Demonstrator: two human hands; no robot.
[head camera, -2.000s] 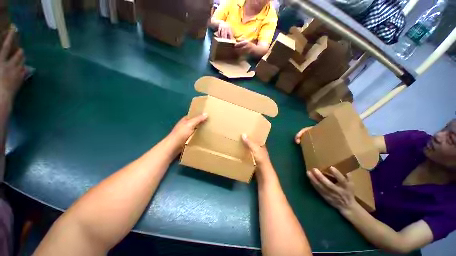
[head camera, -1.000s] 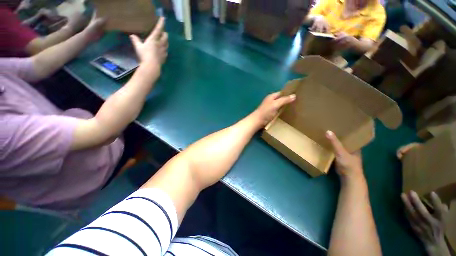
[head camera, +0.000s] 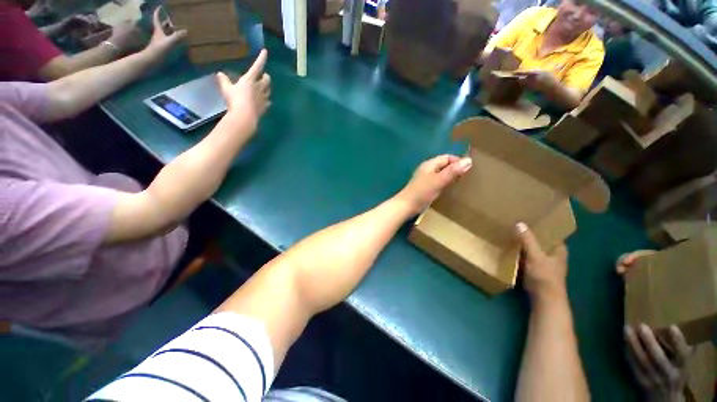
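Observation:
A brown mailer box (head camera: 464, 250) is right of centre, its shallow tray open and facing me. Its lid (head camera: 511, 184) stands raised at the back, with the long round-ended front tuck flap (head camera: 534, 157) bent at the lid's free edge. My left hand (head camera: 435, 179) grips the box's left side near the side flap, thumb and fingers pinched at the lid's edge. My right hand (head camera: 542, 263) holds the right side, thumb inside the box. The fingers behind the board are hidden.
A digital bench scale (head camera: 189, 104) lies at the left before a neighbour in pink (head camera: 55, 188), hands raised. Stacked closed boxes (head camera: 208, 31) stand behind it. A person in yellow (head camera: 542, 47) handles a box opposite. Open boxes (head camera: 621, 110) cluster far right. A right neighbour's hand (head camera: 659, 353) holds another box.
The view has swung left, bringing the scale and left neighbours in. The box tilted, its tray opening towards me. My left hand moved up to the lid's edge. The left neighbour's box is released onto the stack.

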